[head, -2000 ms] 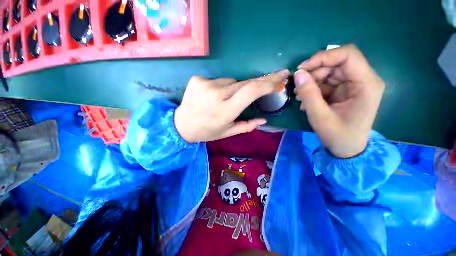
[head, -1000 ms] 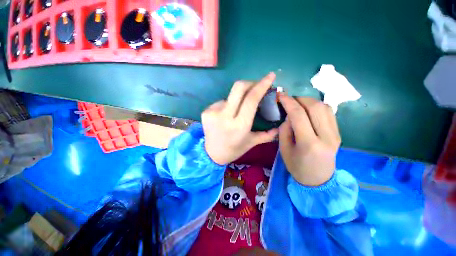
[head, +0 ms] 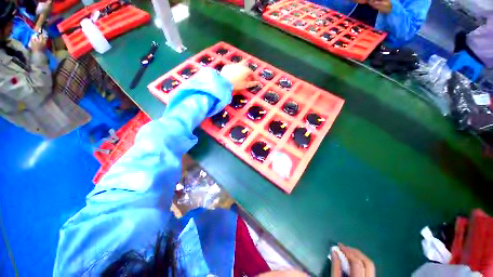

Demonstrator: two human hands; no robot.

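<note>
The red foam tray (head: 246, 156) lies on the green mat, with black round watch heads (head: 255, 112) in most pockets. Several in the nearer rows show orange tabs. A shiny whitish patch (head: 281, 162) fills the near corner pocket. My left hand (head: 238, 74) reaches over the tray's middle, fingertips down at a pocket beside a watch head (head: 255, 86); whether they grip it cannot be told. My right hand (head: 354, 262), cut off by the bottom edge, has a crumpled white cloth (head: 340, 258) in its fingers. A dark edge shows beside it, too little to name.
A strapped watch (head: 145, 64) lies beyond the tray. A white post (head: 167, 27) stands behind it. Another filled tray (head: 324, 27) lies across the bench near a person's blue sleeve. Plastic bags (head: 465, 100) are at right, red trays (head: 478, 238) at lower right, and a white bottle (head: 95, 35) at upper left.
The view has swung left and up. My left hand has left the watch head in front of me and moved onto the tray. My right hand has separated from it and now holds the white cloth.
</note>
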